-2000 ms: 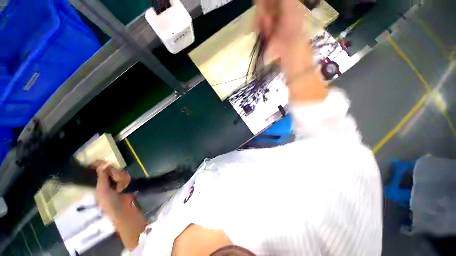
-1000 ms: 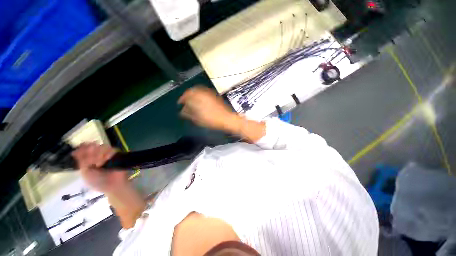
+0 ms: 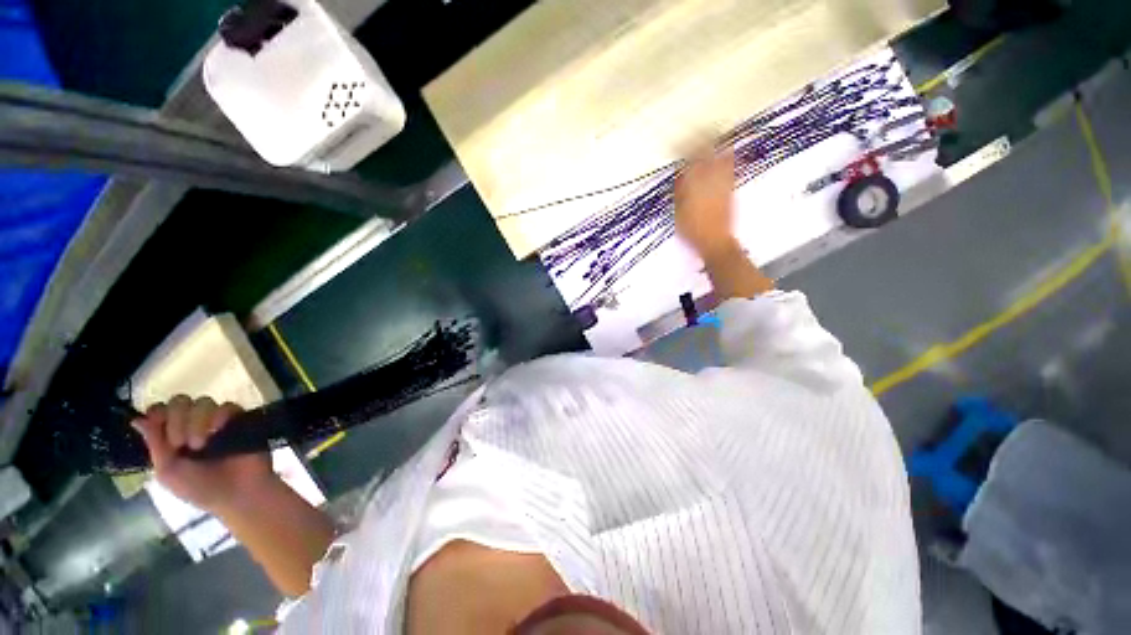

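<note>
My left hand [image 3: 205, 453], at the left, is closed around a thick bundle of black cables [image 3: 360, 395]. The cable ends fan out on both sides of the fist. My right hand [image 3: 707, 211] is over loose thin dark cables [image 3: 794, 130] spread on a white work sheet [image 3: 781, 230]. Its fingertips are blurred at the edge of a long cream tray [image 3: 583, 112], and I cannot tell whether they hold anything. One thin strand crosses the tray's lower left part.
A white box-shaped container [image 3: 304, 93] hangs at the upper left by a grey metal rail. A black round part with red pieces [image 3: 868, 199] lies on the sheet's right. A second cream tray [image 3: 211, 366] is beyond my left hand. A blue stool [image 3: 961, 447] stands on the floor at right.
My right hand has moved right, from the green mat to the cables on the sheet. My left hand still grips the bundle. The view has shifted, and the white container and long tray look larger.
</note>
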